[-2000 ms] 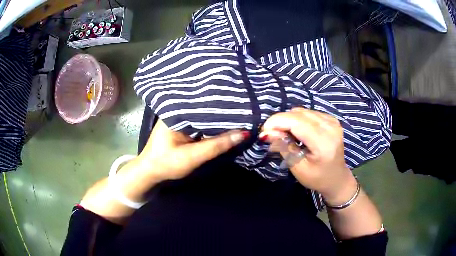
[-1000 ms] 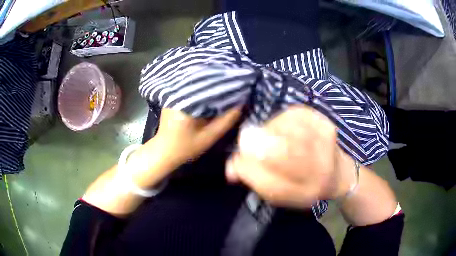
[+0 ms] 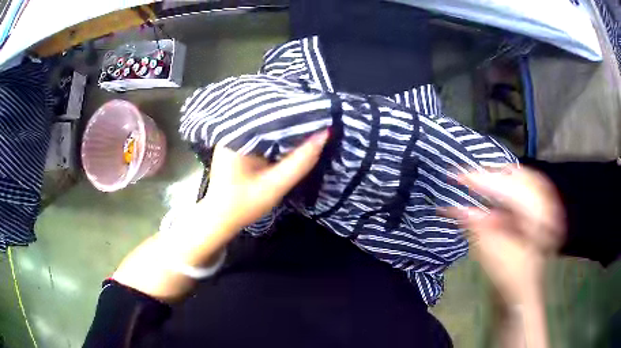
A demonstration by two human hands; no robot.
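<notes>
A dark garment with white stripes (image 3: 436, 183) lies bunched over my lap, crossed by several plain dark bands (image 3: 372, 153). My left hand (image 3: 238, 197) pinches the garment beside the leftmost band, its red-nailed thumb on top and the other fingers partly hidden by cloth. My right hand (image 3: 514, 214) is blurred, off to the right of the garment's middle, over or just past its right edge. Its fingertips point left. I cannot tell whether it holds a tool, needle or thread.
A pink basket (image 3: 114, 146) with orange bits stands on the green floor at left. Behind it is a grey box (image 3: 178, 64) of small red and white items. Striped cloth (image 3: 24, 149) hangs at far left. Black cloth (image 3: 585, 204) lies at right. A pale cloth edge (image 3: 531, 27) crosses the top.
My right hand has moved from the garment's middle, across in front of my body, far out to the right. My left hand stays on the garment. The dark bands are more exposed.
</notes>
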